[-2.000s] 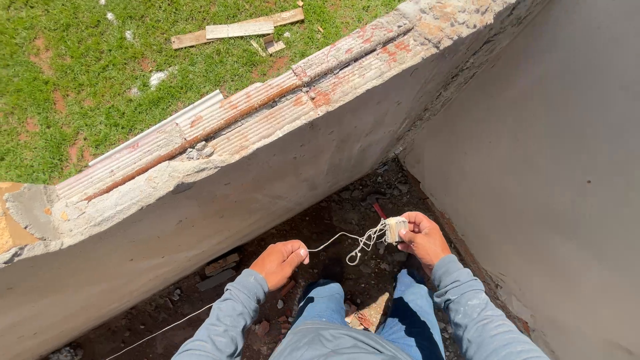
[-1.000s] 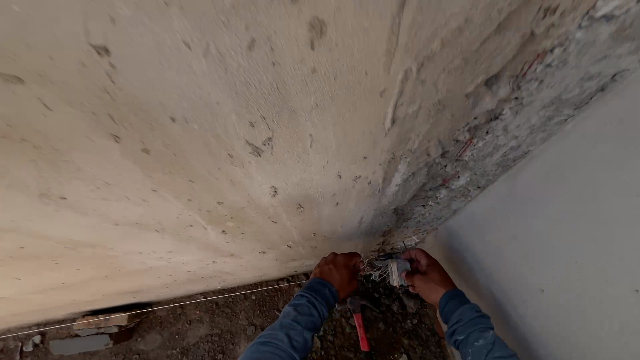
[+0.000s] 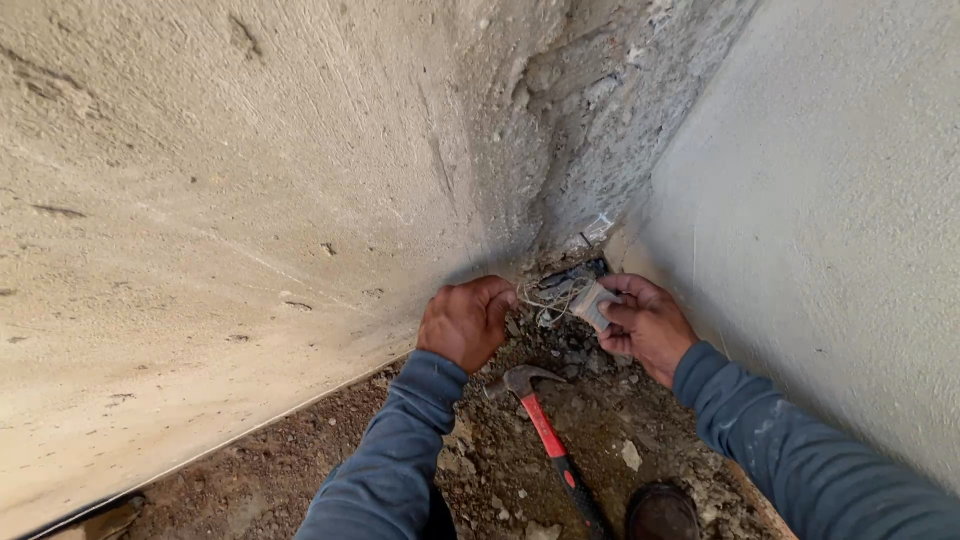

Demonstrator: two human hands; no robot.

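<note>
My left hand [image 3: 466,321] is low in the corner, thumb and forefinger pinched on a thin string [image 3: 551,301]. Loose loops of it hang between the two hands. My right hand [image 3: 646,324] grips a small block wound with string [image 3: 595,304], its fingers around the far and near edges. From the left hand's side the line runs taut along the foot of the left wall toward the lower left. Just below the hands, a claw hammer [image 3: 546,427] with a red and black handle lies on the rubble.
A rough plastered wall [image 3: 247,187] rises at left and a smoother grey wall [image 3: 817,187] at right. Broken masonry [image 3: 600,112] shows where they meet. Stones litter the soil floor [image 3: 300,457]; a dark shoe [image 3: 661,511] stands at the bottom.
The view has dropped from over the wall top to the corner at its foot. Both hands have moved down into that corner, still holding the string and the wound block.
</note>
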